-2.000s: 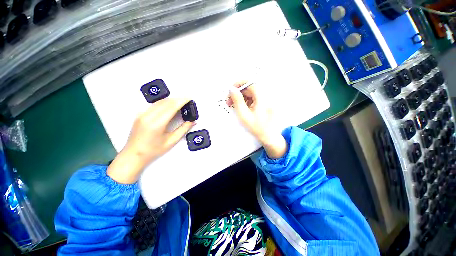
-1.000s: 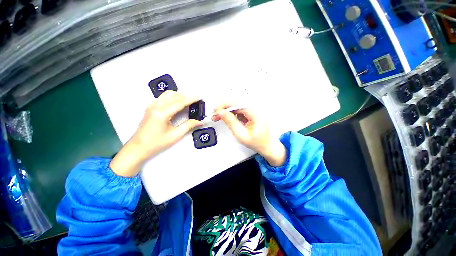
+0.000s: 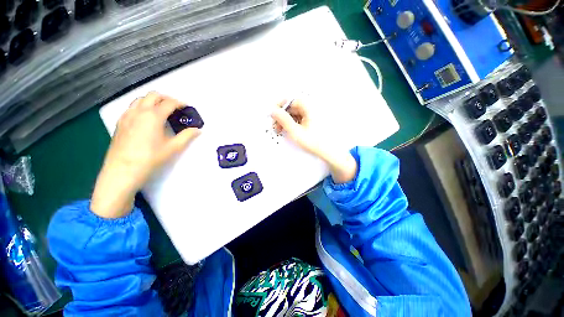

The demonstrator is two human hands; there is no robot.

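My left hand (image 3: 145, 133) has its thumb and fingers around a black housing (image 3: 185, 120) at the left of the white work board (image 3: 297, 59). A second housing (image 3: 232, 155) lies face up near the board's middle, and a third housing (image 3: 247, 186) lies just below it. Both show a pale round mark. My right hand (image 3: 295, 121) is right of them and pinches a thin pale pen-like tool (image 3: 288, 105). Tiny dark parts (image 3: 272, 132) are scattered on the board beside its fingertips. The tool's tip is too small to make out.
Stacked clear trays (image 3: 154, 52) stand beyond the board at upper left. A blue control box (image 3: 433, 49) is at upper right, with a white cable connector (image 3: 349, 45) on the board. A blister tray of housings (image 3: 504, 155) is at right. Plastic bags (image 3: 21, 260) lie at far left.
My left hand has let go of the middle housing, which now lies flat, and has moved left onto the upper-left housing. My right hand has moved away from the housings to the tiny parts.
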